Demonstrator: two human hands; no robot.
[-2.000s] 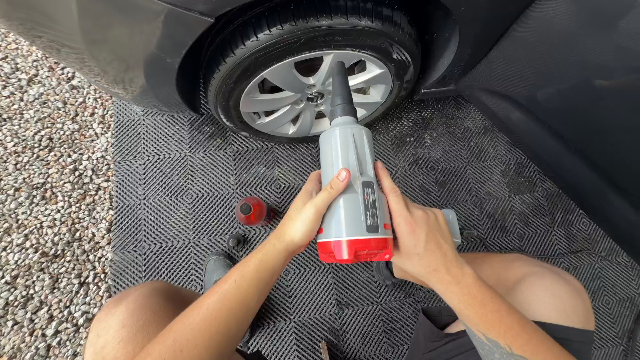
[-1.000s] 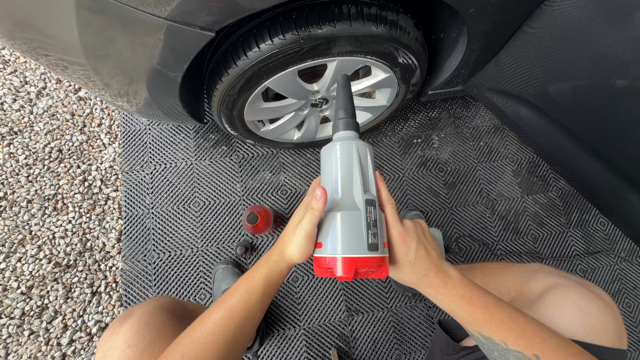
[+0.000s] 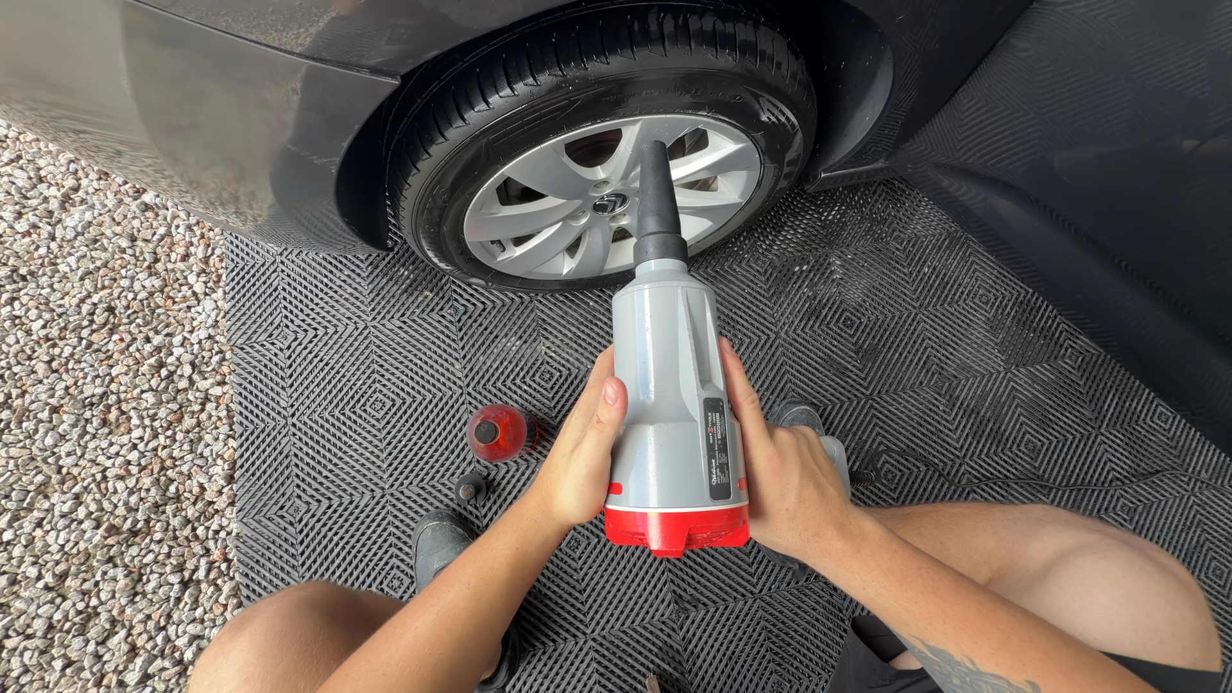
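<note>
Between my two hands is a grey and red handheld air blower (image 3: 664, 404) with a tapered black nozzle (image 3: 657, 202). The nozzle points away from me, in front of the silver alloy wheel (image 3: 539, 226) of a dark car. My left hand (image 3: 577, 457) grips the blower's left side, thumb on top. My right hand (image 3: 794, 481) holds its right side near the red rear end; part of a grey handle shows beyond that hand. The black tyre (image 3: 462, 144) around the wheel looks wet in places. A label with writing is on the blower's body.
A red bottle with a black cap (image 3: 499, 433) stands left of my left hand, a small black object (image 3: 472, 488) beside it. Black patterned floor tiles (image 3: 327, 404) meet gravel (image 3: 106, 385) at left. A dark cable (image 3: 1011, 481) runs at right. The car's bodywork (image 3: 241, 125) overhangs the tyre.
The nozzle, pointing up and slightly left two seconds ago, now sits a little further right across the wheel. Both hands keep hold of the blower.
</note>
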